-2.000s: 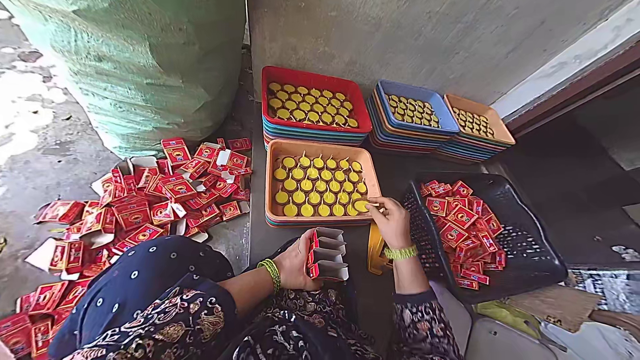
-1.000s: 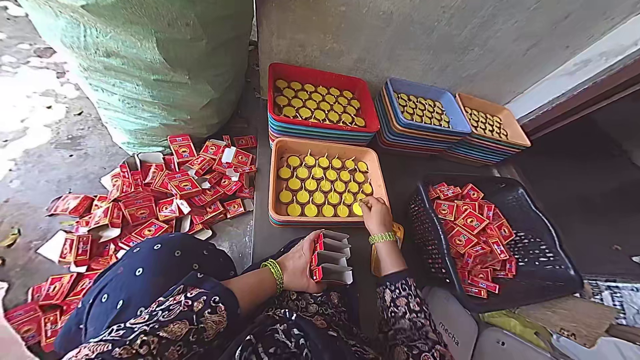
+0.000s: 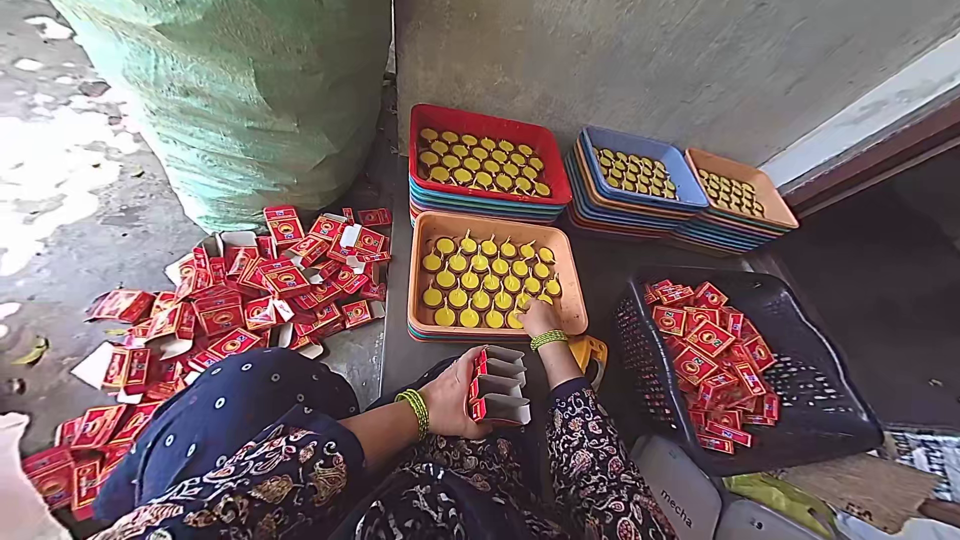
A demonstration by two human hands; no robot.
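My left hand (image 3: 454,396) holds several small red cardboard boxes (image 3: 499,386) stacked together, their grey inner flaps open toward the right. My right hand (image 3: 541,318) reaches into the near right corner of an orange plastic tray (image 3: 574,289). Its fingertips are among round yellow discs with wick-like tips (image 3: 491,283), set in rows; whether they pinch one cannot be told. The orange tray tops a stack, just beyond my left hand. Bangles circle both wrists.
Tray stacks topped by red (image 3: 487,120), blue (image 3: 637,139) and orange (image 3: 780,199) trays stand behind. A black plastic basket (image 3: 817,405) of red boxes is at right. Loose red boxes (image 3: 225,315) lie heaped at left beside a large green sack (image 3: 262,97). A yellow handled object (image 3: 589,352) is near my right wrist.
My right hand has moved left from the orange tray's right edge to the discs in its near right part. My left hand still holds the boxes.
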